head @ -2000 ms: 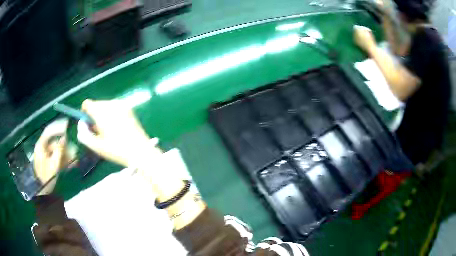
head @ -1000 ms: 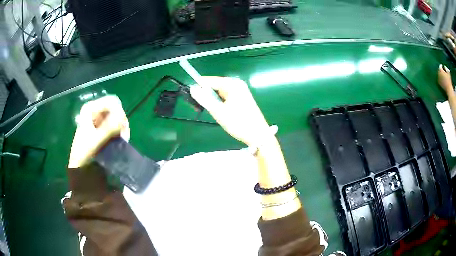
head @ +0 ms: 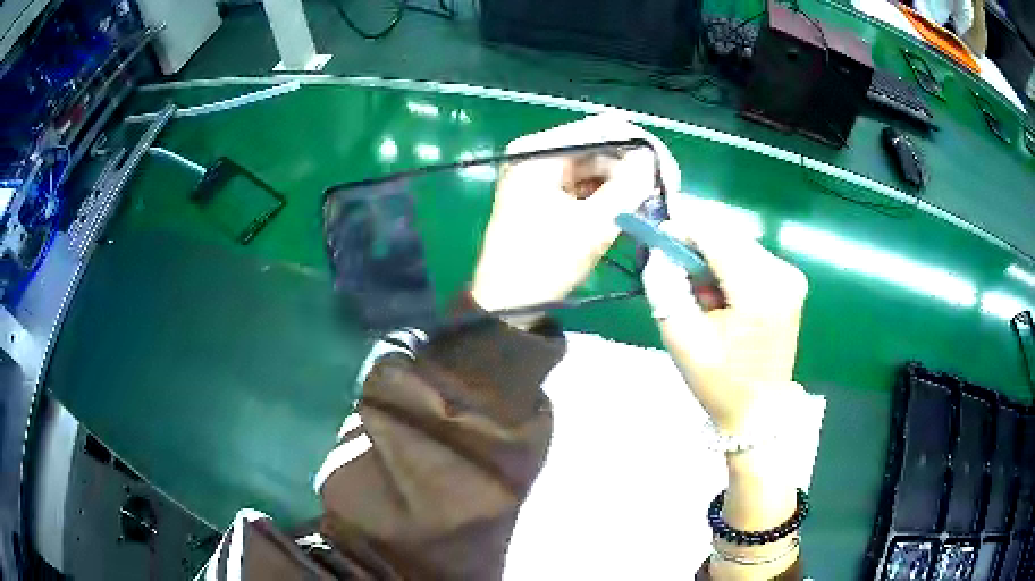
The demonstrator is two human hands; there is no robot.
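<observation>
A black phone middle frame (head: 380, 255) is held up in front of me, its solid end with camera holes at the left and its open window to the right. My left hand (head: 556, 221) grips the frame's right end from behind and shows through the window. My right hand (head: 732, 312) holds a pale blue tool (head: 662, 241) between the fingers, its tip at or very near the frame's right end. Whether it touches is unclear through the blur. The white sheet (head: 602, 454) lies below the hands.
Another black frame (head: 240, 201) lies on the green mat at the left. The black parts tray (head: 953, 454) is at the lower right. A dark speaker box (head: 808, 74), a mouse (head: 905, 157) and a keyboard (head: 900, 99) stand behind the bench's pale edge strip.
The view has swung left. The held frame was low and angled beside the left hand and is now raised broadside. The right hand's tool has come to the frame's end.
</observation>
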